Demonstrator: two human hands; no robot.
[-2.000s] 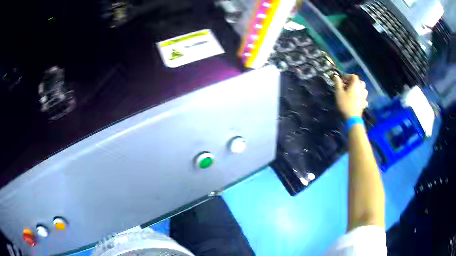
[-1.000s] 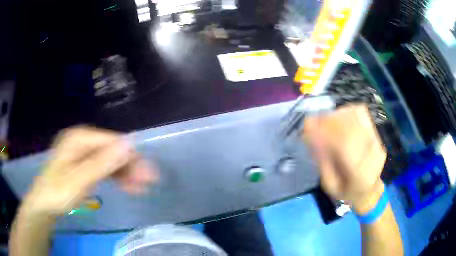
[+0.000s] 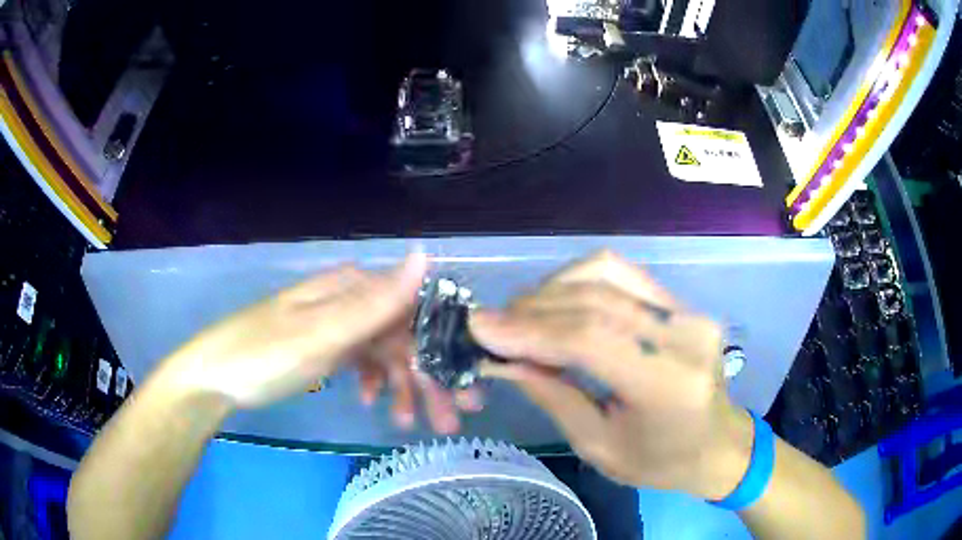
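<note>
A small workpiece with a clear-looking, silvery rim and a dark centre stub is held between my hands, in front of the grey panel. My right hand, with a blue wristband, grips its dark stub with the fingertips. My left hand is on its left side with the fingers spread; the thumb is near the rim, and I cannot tell if it touches. The fixture stands on the dark table behind, with a clear-looking part on it.
Yellow-black sensor bars stand at both sides of the opening. A warning label and a thin cable lie on the table. A parts tray with parts is at right. Tray stacks are at left. A desk fan is at the lap.
My right hand has come from the tray at right to the middle with the workpiece. My left hand has come into view and moved to the workpiece. The view has turned left.
</note>
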